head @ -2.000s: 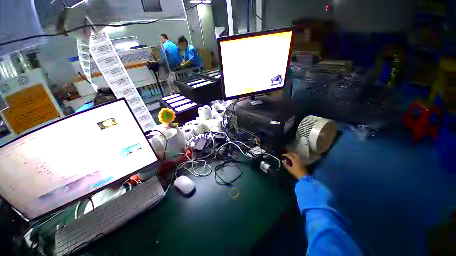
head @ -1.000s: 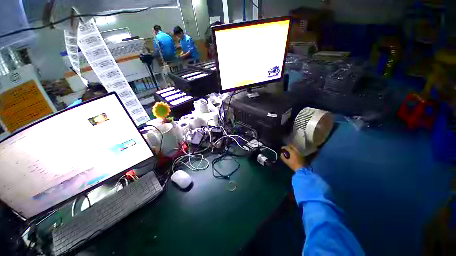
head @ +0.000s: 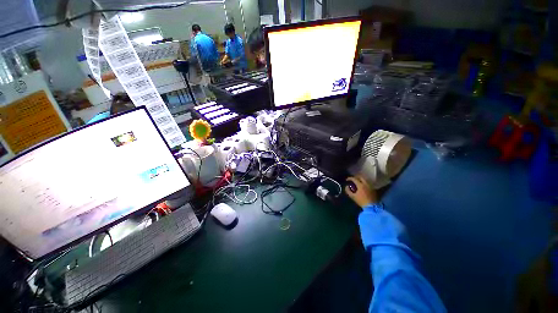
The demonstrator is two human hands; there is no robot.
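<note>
My right hand (head: 362,191), in a blue sleeve, rests over a small black mouse (head: 352,186) at the bench's right end, beside the cream ribbed cylinder (head: 386,158). The hand hides most of the mouse. The right monitor (head: 313,64) stands on a black box (head: 321,137) behind the hand, its screen white and yellowish. The light mouse (head: 224,214) lies untouched on the green bench top (head: 263,257), right of the grey keyboard (head: 131,254). My left hand is not in view.
The middle monitor (head: 89,180) shows a mostly white page at left. A tangle of cables (head: 248,192) and adapters lies between the monitors. A sunflower ornament (head: 200,129) stands behind it. Printed label strips (head: 136,76) hang at the back left. Two people in blue (head: 204,49) work beyond.
The camera view has shifted slightly. My right hand stays over the black mouse beside the cream cylinder.
</note>
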